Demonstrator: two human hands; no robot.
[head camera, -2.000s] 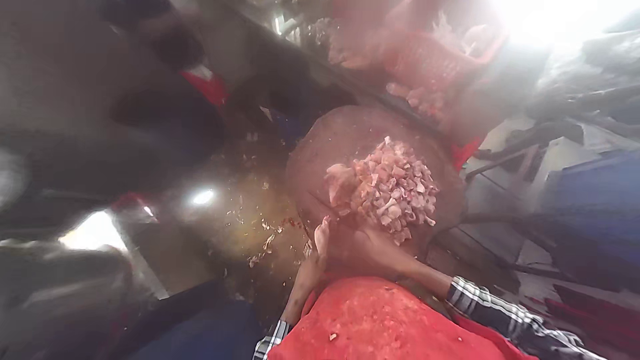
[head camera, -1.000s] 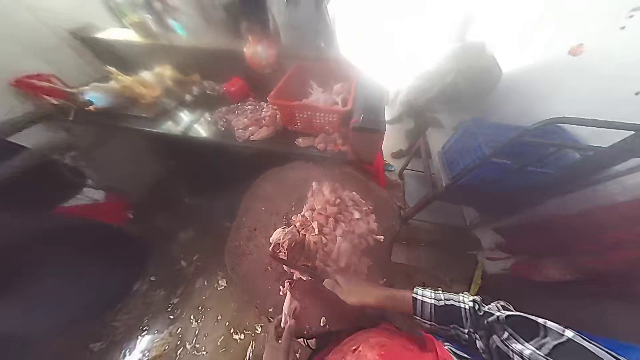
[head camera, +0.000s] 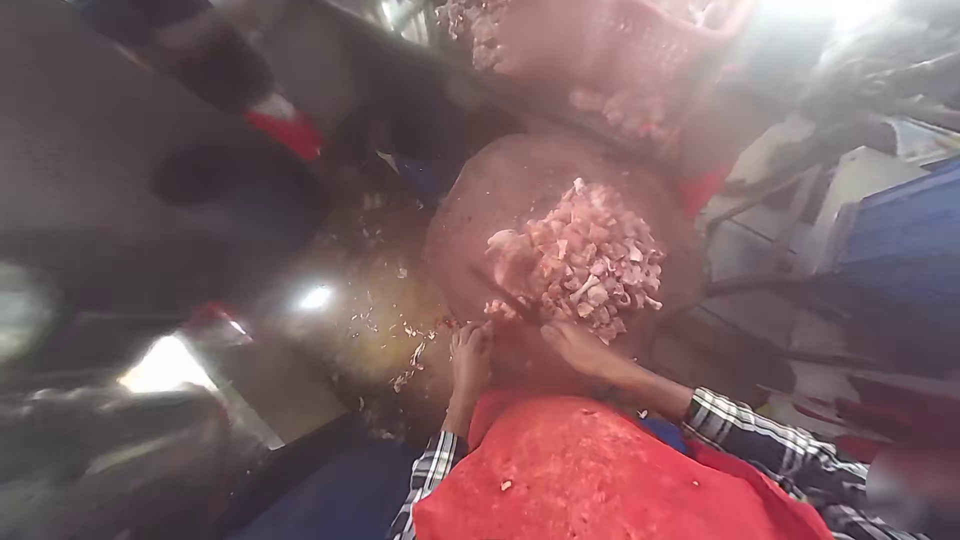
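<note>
A heap of chopped raw meat pieces (head camera: 600, 262), pale pink with bone ends, lies on a large round chopping block (head camera: 487, 195). A bigger uncut piece of meat (head camera: 511, 255) rests at the heap's left side. My right hand (head camera: 574, 346) is at the lower edge of the heap, its fingers curled; a dark, blurred blade-like shape (head camera: 499, 285) runs up and left from near it, and whether I hold it is unclear. My left hand (head camera: 471, 346) is at the block's lower left edge, fingers bent down; what lies under them is hidden.
Beyond the block stands a counter with a red plastic basket (head camera: 622, 37) and more raw meat (head camera: 619, 109). Meat scraps (head camera: 411, 352) litter the wet floor at left. A blue crate (head camera: 904, 232) is at right. My red apron (head camera: 592, 472), with specks on it, covers my lap.
The view has swung down from the counter seen one second ago. The heap of meat remains on the block, and my right hand remains beside it.
</note>
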